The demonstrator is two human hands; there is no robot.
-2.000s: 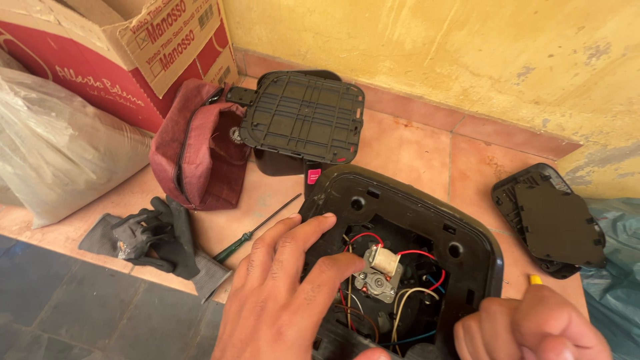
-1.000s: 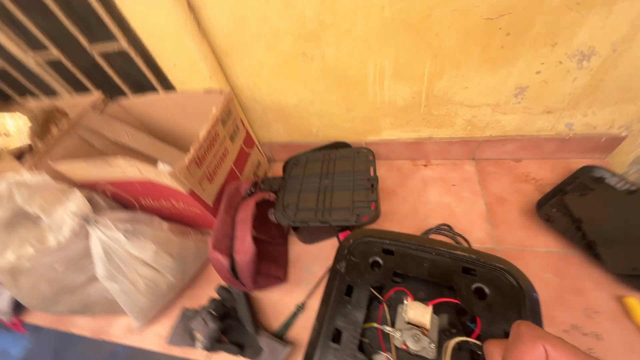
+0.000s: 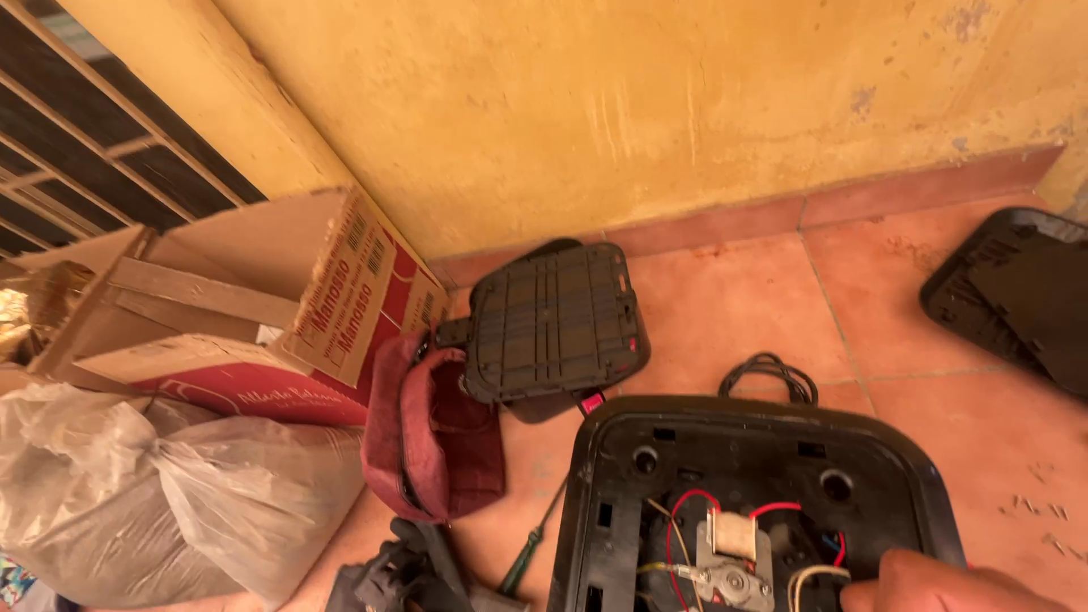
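Observation:
A black plastic appliance housing [image 3: 731,412] lies open at the lower right, with a small electric motor [image 3: 733,565] and red, white and yellowish wires inside. My right hand [image 3: 943,586], partly cut off by the bottom edge, is at the housing's right side, fingers curled; whether it grips anything is hidden. My left hand is out of view. Left of the housing, a green-handled screwdriver [image 3: 523,557] lies on the tiles, partly hidden by it. Black gloves [image 3: 404,569] lie beside the screwdriver. A coiled black cord [image 3: 769,374] shows behind the housing.
A ribbed black plastic panel [image 3: 552,323] rests by a maroon fabric pouch [image 3: 433,433]. Further left stand a cardboard box [image 3: 229,340] and a knotted plastic bag [image 3: 187,501]. More black covers [image 3: 1020,297] lie at right, with small screws [image 3: 1033,507] nearby. A yellow wall [image 3: 612,110] rises behind.
My left hand, over the housing two seconds ago, has gone from view. My right hand remains at the housing's right side. The view has swung up and to the left.

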